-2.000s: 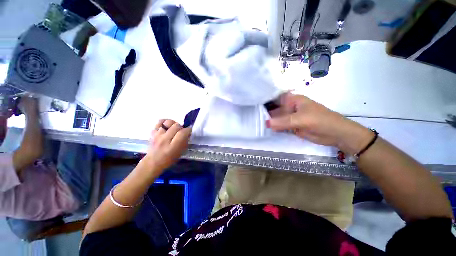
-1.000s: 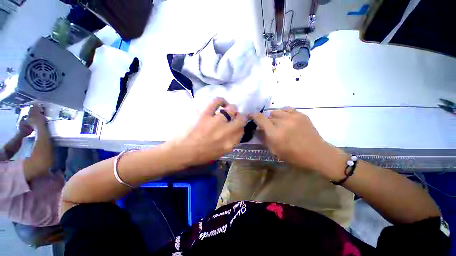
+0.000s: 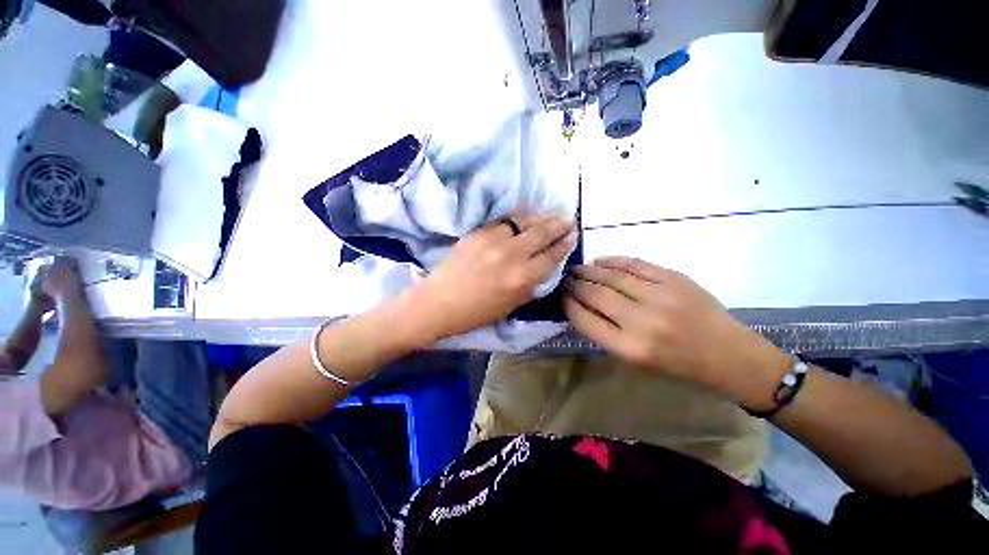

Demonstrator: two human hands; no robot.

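A partly sewn piece of pale cloth with dark navy edges (image 3: 472,179) lies crumpled on the white table below the sewing machine's needle area (image 3: 567,108). A dark strip of it runs along its right side up towards the needle area. My left hand (image 3: 504,266) lies flat on the pale cloth, fingers together, pressing it down. My right hand (image 3: 640,309) has its fingertips on the dark edge at the right, near the table's front edge. The cloth under my fingers is hidden. Whether the presser foot touches the cloth cannot be told.
A grey-blue knob (image 3: 623,100) sits beside the needle area. Stacked white pieces with a ragged dark edge (image 3: 204,190) lie left, beside a grey machine housing (image 3: 76,184). A measuring tape (image 3: 824,334) runs along the front edge. A blue bin (image 3: 442,417) is below. Another person's arm (image 3: 74,336) is at far left.
The cloth has been turned and brought up towards the needle area, its dark edge now along the right. My left hand has gone from pinching the edge to lying on the cloth. My right hand's fingers are straighter.
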